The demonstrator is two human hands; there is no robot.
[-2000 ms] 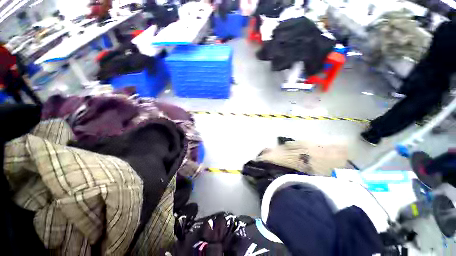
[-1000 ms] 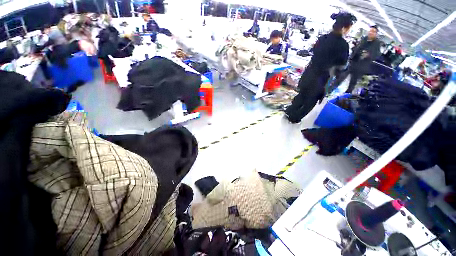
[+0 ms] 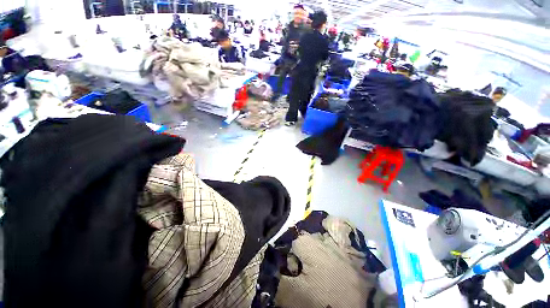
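Observation:
A large bundle of black cloth (image 3: pixel 72 204) with plaid lining (image 3: pixel 199 228) fills the lower left, close to the camera. A black part of it (image 3: pixel 265 207) sticks out to the right of the plaid. Neither of my hands can be seen; the bundle covers the area where they might be. Below and to the right lies a heap of beige checked fabric with black pieces (image 3: pixel 325 264).
A white sewing table with a blue edge (image 3: pixel 401 258) and a machine stands at lower right. Yellow-black floor tape (image 3: pixel 310 186) runs ahead. A red stool (image 3: pixel 382 165), navy garments (image 3: pixel 392 108), blue bins (image 3: pixel 319 120) and two standing people (image 3: pixel 306 66) are beyond.
The view has swung to the right. The bundle stays in front and now shows more black cloth at left. The beige heap and the machine table appear nearer.

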